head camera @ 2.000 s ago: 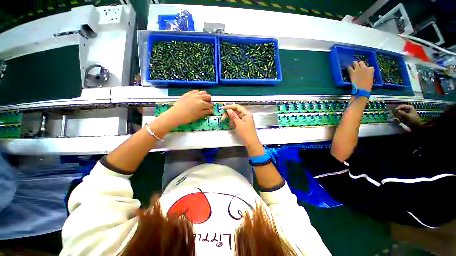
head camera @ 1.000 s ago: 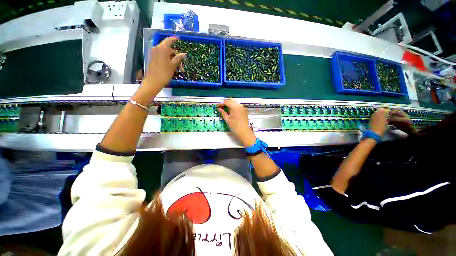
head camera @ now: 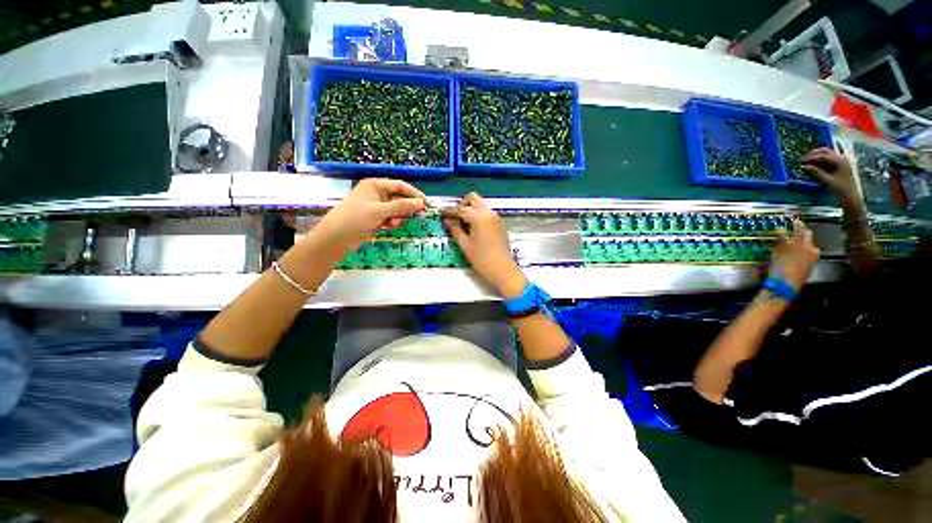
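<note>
A bright green circuit board panel (head camera: 409, 253) lies in the rail track in front of me. My left hand (head camera: 376, 212), with a pale bracelet, is over the panel's upper edge, its thumb and forefinger pinched on what looks like a tiny component. My right hand (head camera: 478, 237), with a blue wrist strap, is over the panel's right part, fingertips close to my left ones; whether it holds anything is too small to tell. Two blue bins, left (head camera: 380, 123) and right (head camera: 516, 125), hold heaps of tiny dark and yellow-green components behind the track.
Another green panel (head camera: 664, 250) lies further right in the track. A neighbour's hand (head camera: 797, 255) is over it; the other (head camera: 833, 169) is at the neighbour's blue bins (head camera: 731, 143). A small blue box with clear plastic (head camera: 368, 43) stands behind my bins.
My left hand has moved from the left bin down to the panel, beside my right hand, which stays nearly in place. One neighbour's hand has moved up to the bins.
</note>
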